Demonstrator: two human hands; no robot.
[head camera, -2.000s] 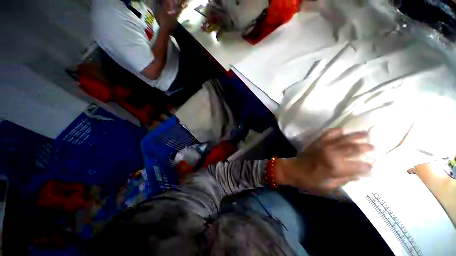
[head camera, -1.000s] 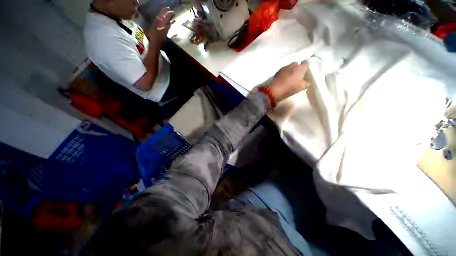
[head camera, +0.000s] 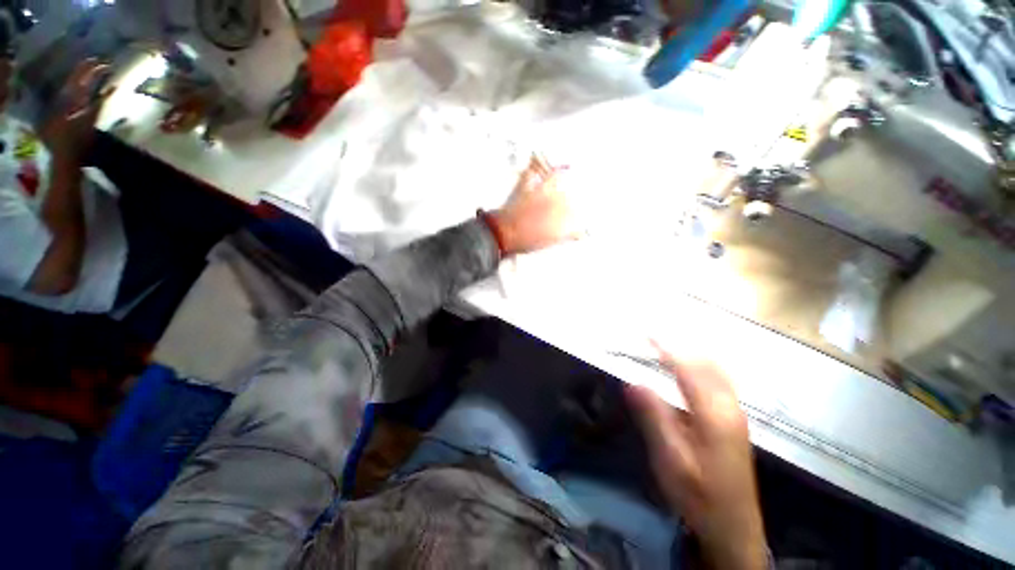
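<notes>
White fabric (head camera: 412, 145) lies in folds on the table, partly washed out by glare. My left hand (head camera: 534, 212), with a red bead bracelet, is on its right part; glare hides whether the fingers grip cloth. My right hand (head camera: 701, 434) is blurred at the table's front edge, thumb and fingers apart. A thin dark thing (head camera: 637, 359) shows by its fingertips; whether it is held is unclear. The sewing machine's needle area (head camera: 757, 195) is right of my left hand.
The machine body (head camera: 946, 189) with purple-red lettering stands at right. A yellow-green-handled tool (head camera: 935, 395) and printed ruler (head camera: 824, 445) are at the front right. A red plastic bag (head camera: 340, 56) and another machine (head camera: 250, 45) are back left. A person's arm (head camera: 67, 167) and blue crate (head camera: 156, 440) are at left.
The view has swung right, showing more of the machine. My right hand has come into view. The cloth no longer hangs over the front edge. My left hand is nearer the needle area.
</notes>
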